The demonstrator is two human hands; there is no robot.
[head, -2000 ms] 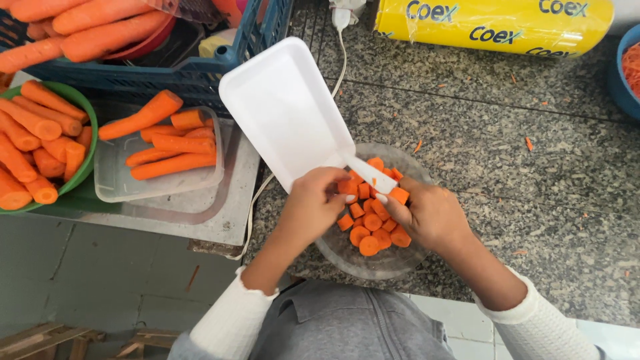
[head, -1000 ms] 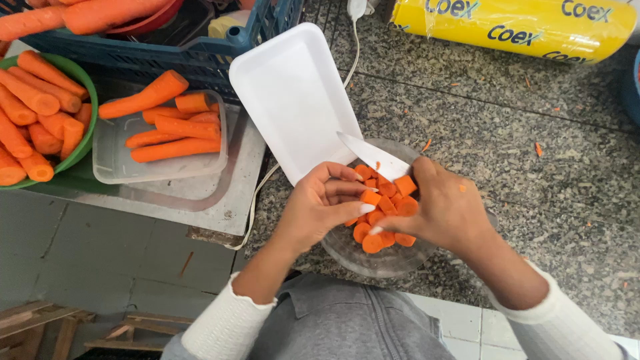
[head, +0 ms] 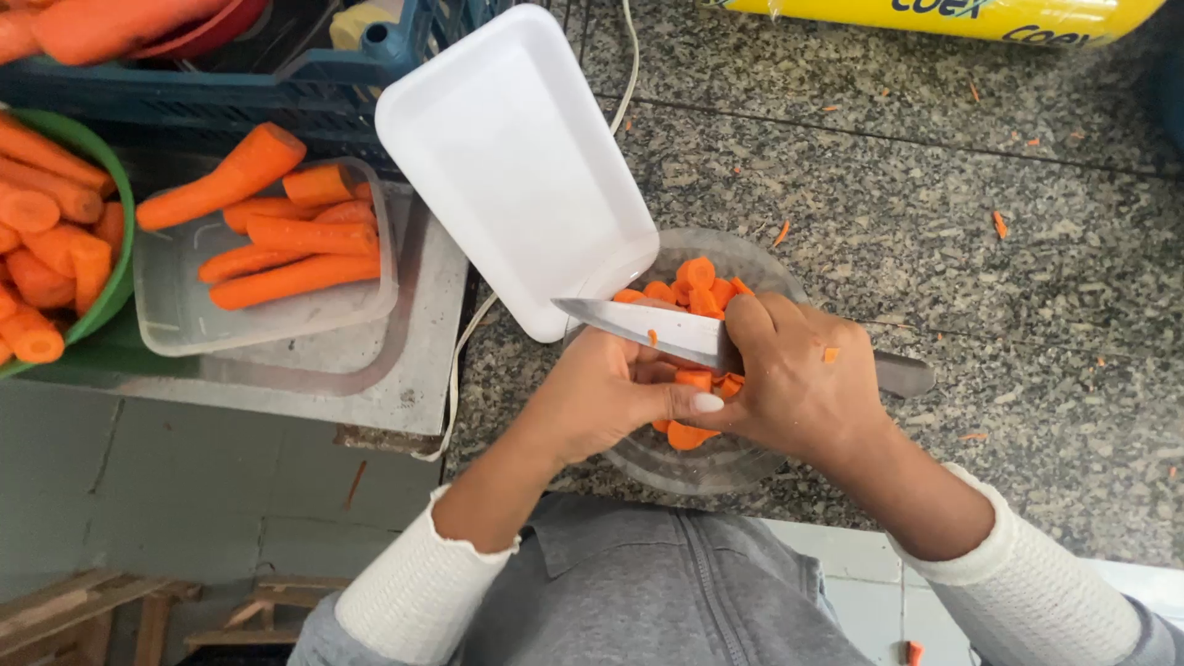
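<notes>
My right hand grips the dark handle of a kitchen knife, its blade pointing left above my left fingers. My left hand holds a piece of carrot between thumb and fingers, partly hidden by the blade and hands. Both hands are over a clear round bowl with cut carrot pieces in it. A white foam tray lies tilted at the bowl's upper left, touching or overlapping its rim; which one cannot be told.
Peeled carrots lie in a clear plastic container and a green bowl at left. Behind them stands a blue plastic crate with more carrots. A white cable runs along the granite counter. A yellow roll lies at the top.
The knife blade has moved from the tray side to across the space above my left fingers. My right hand has come round over the knife handle. The view has shifted slightly.
</notes>
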